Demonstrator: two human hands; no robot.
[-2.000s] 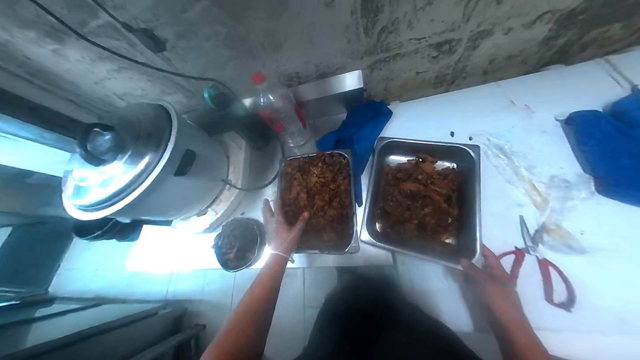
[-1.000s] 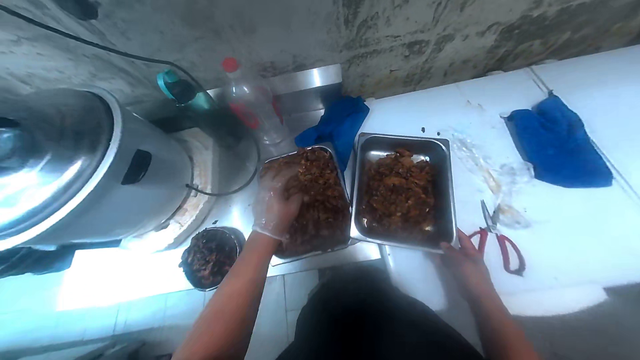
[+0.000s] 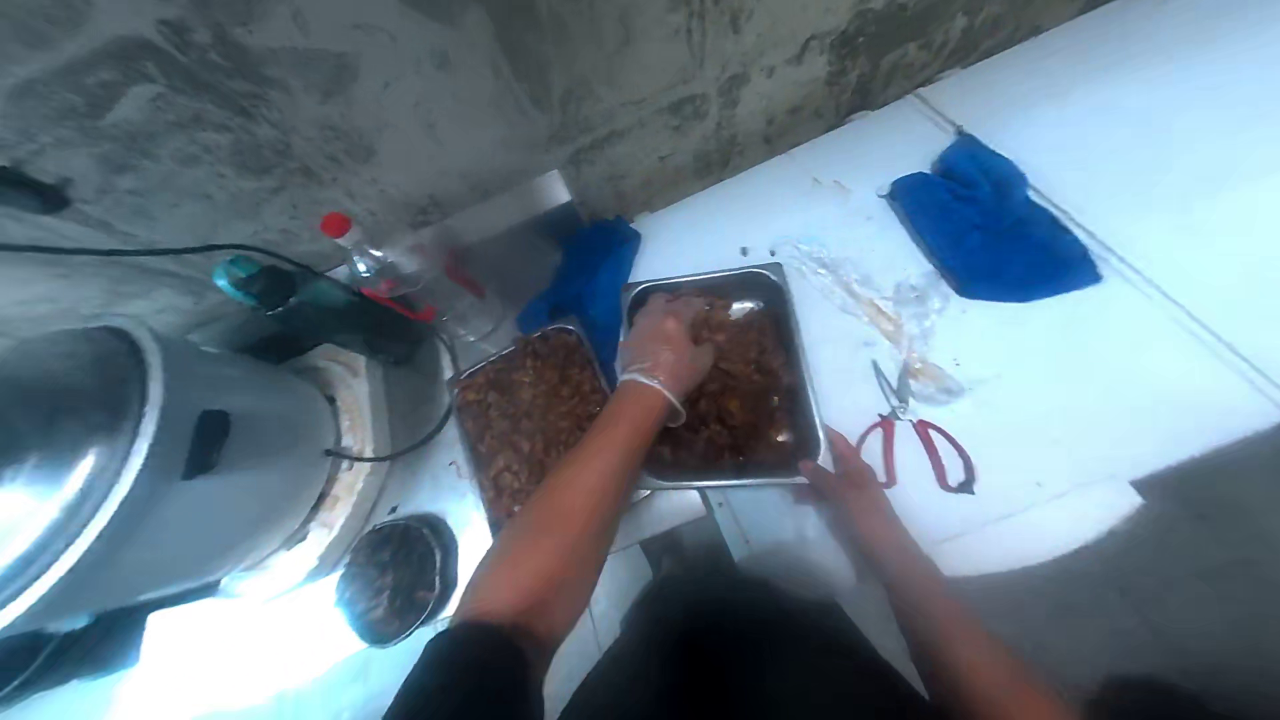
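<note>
Two metal trays of brown chopped food stand side by side. My left hand point(image 3: 665, 350), in a clear plastic glove, reaches into the right tray point(image 3: 808, 400), its fingers down at the food point(image 3: 735, 390); whether they grip any cannot be told. My left forearm crosses over part of the left tray point(image 3: 530, 420). At the right tray's near right corner, my right hand point(image 3: 840, 475) holds the rim. Red-handled scissors point(image 3: 905, 425) lie partly spread just right of that hand.
A large metal pot point(image 3: 240, 450) stands at left, with a round bowl of dark food point(image 3: 395, 580) near it. A red-capped plastic bottle point(image 3: 385, 270), blue cloths point(image 3: 1000, 225) point(image 3: 595, 280) and a crumpled clear plastic bag point(image 3: 890, 315) lie about the trays. A concrete wall runs behind.
My left hand has moved from the left tray across into the right tray. My right hand remains at the right tray's near corner. The view has shifted.
</note>
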